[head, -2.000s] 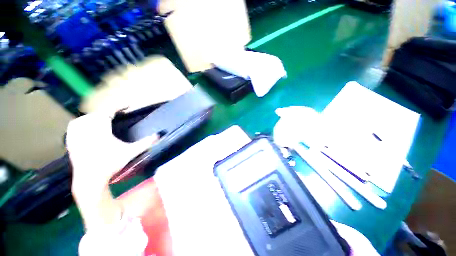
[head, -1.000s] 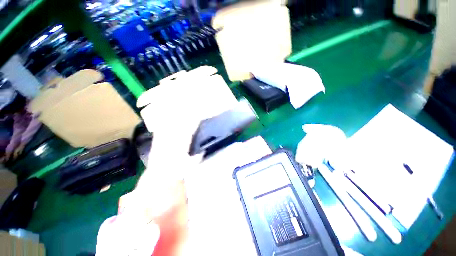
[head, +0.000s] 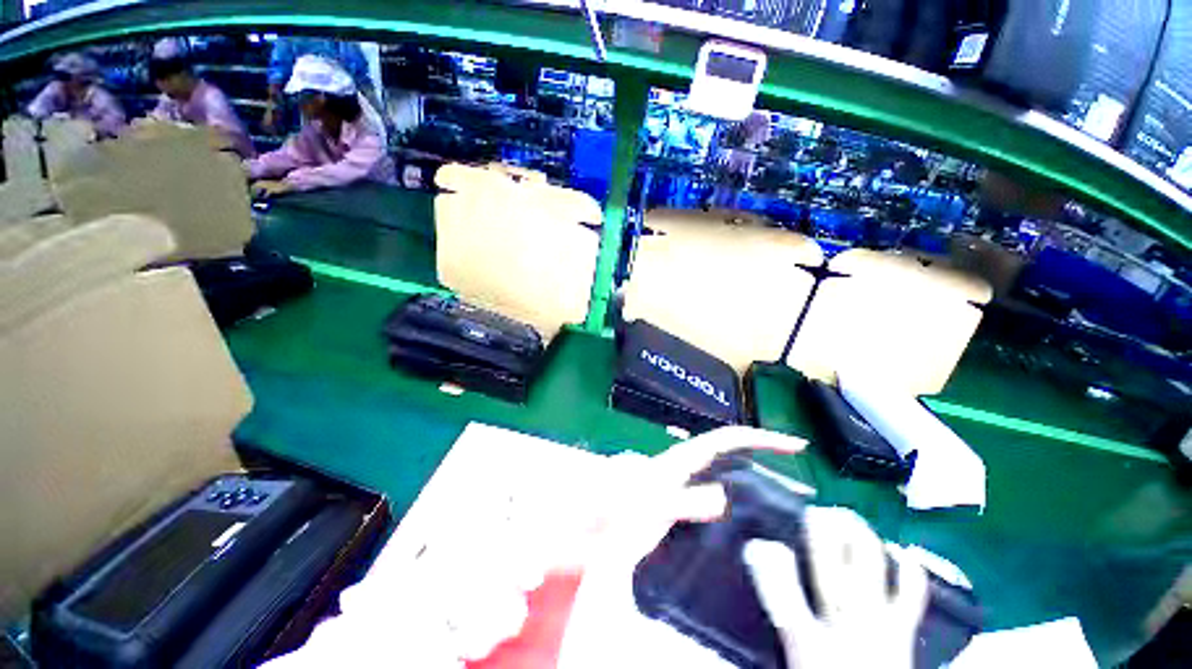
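A dark diagnostic tool lies tilted over the white and pink-red work mat at the bottom centre. My left hand grips its upper left part, thumb and fingers apart around a blurred dark-grey piece. My right hand lies over its right part with the fingers bent across it; it is blurred. The hands cover much of the tool, and which face is up is unclear. The tool's right end shows beyond my right hand.
An open box at the left holds another tablet, screen up. Further open boxes stand behind, one with a TOPDON case, one with a draped white sheet. A green frame post and loaded overhead shelf are above. Several people in pink sit at the back left.
The view has swung left and up. My left hand has moved from the dark grey piece at the left to the tool. My right hand now shows over the tool, whose labelled back no longer shows.
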